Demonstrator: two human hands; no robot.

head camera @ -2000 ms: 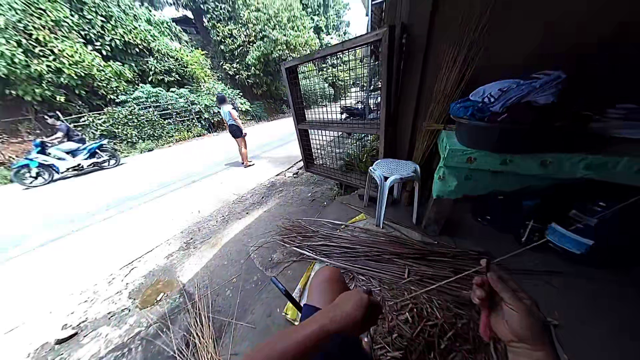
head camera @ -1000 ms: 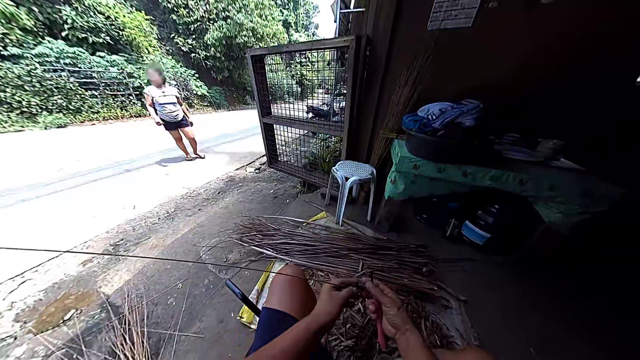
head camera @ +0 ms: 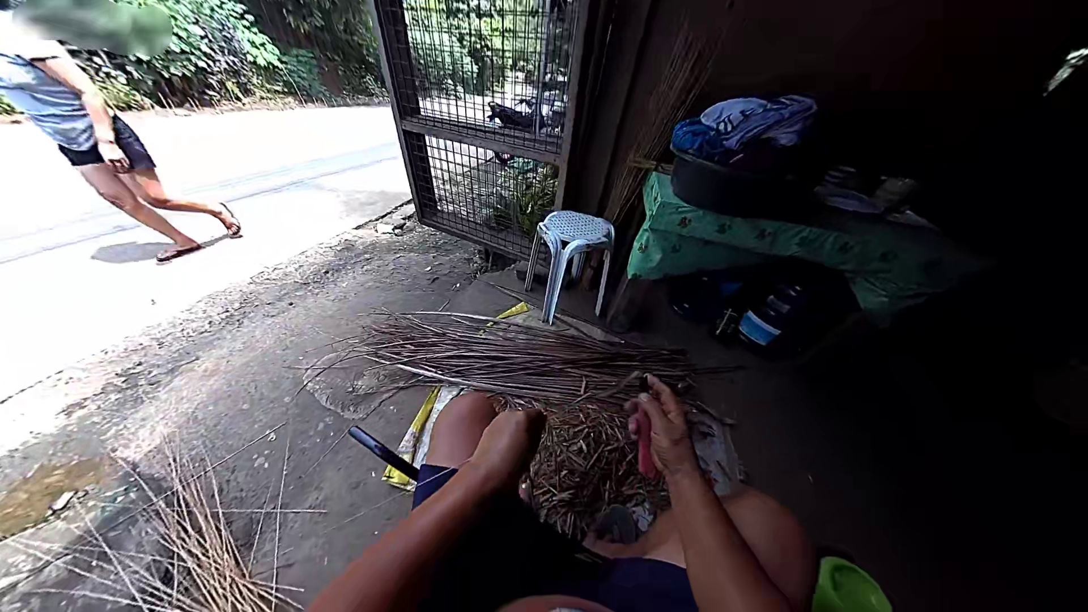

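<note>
My left hand (head camera: pixel 507 442) is closed over my knee, with a thin stick running back from it toward the lower left. My right hand (head camera: pixel 667 429) grips a red-handled tool (head camera: pixel 645 444), perhaps a knife; its dark tip is by the thumb. Beyond both hands lies a pile of long thin brown sticks (head camera: pixel 493 353), likely palm midribs. Short brown scraps (head camera: pixel 586 467) are heaped between my legs. At the lower left a bundle of paler, thin sticks (head camera: pixel 200 544) fans out on the ground.
A white plastic stool (head camera: pixel 576 229) stands near a mesh gate (head camera: pixel 484 127). To the right, a table with a green cloth (head camera: pixel 748 225) holds a basin of clothes (head camera: pixel 731 178). A dark tube (head camera: pixel 382 452) juts beside my left knee. A person (head camera: pixel 102 144) is on the road.
My hands have moved apart from where they met a second ago. The long stick that stretched left across the view is no longer held out that way. The person on the road is nearer.
</note>
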